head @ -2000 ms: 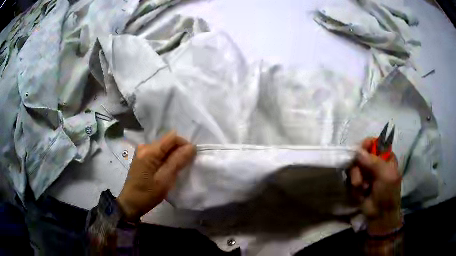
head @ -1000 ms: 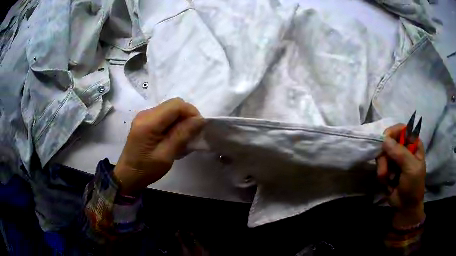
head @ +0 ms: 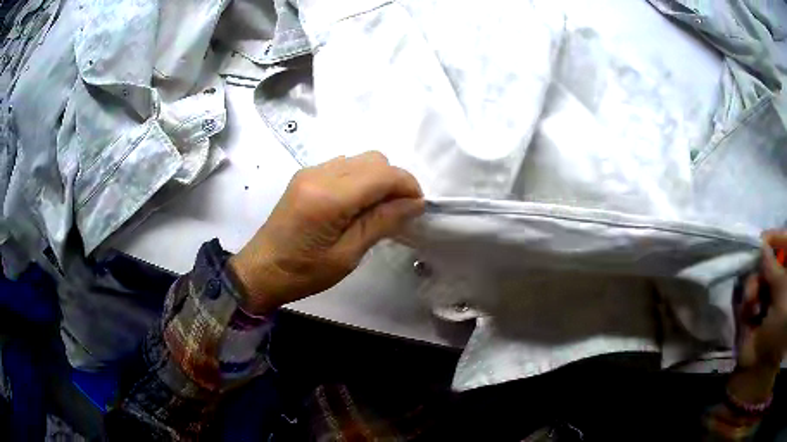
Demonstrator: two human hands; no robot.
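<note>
A pale grey-white jacket (head: 552, 285) is spread before me, with a stitched seam stretched level between my hands. My left hand (head: 332, 229) pinches the seam's left end. My right hand (head: 764, 302), partly cut off by the right edge, holds the seam's right end. The orange-red handle of the thread snips (head: 779, 256) shows in my right hand; the blades are out of the picture. Below the seam the cloth hangs over the table's near edge, with a pointed corner. Dark metal snap buttons (head: 462, 306) show on the cloth below the seam.
A pile of similar pale jackets (head: 112, 164) lies at the left and hangs over the edge. More pale cloth (head: 751, 52) lies at the upper right. The white table (head: 336, 312) has its near edge below my hands, with dark and blue areas beneath.
The view has shifted, so hands and cloth sit further right than a second ago. The snips' blades have left the picture. Compared with two seconds ago, the seam slopes and a cloth corner hangs below.
</note>
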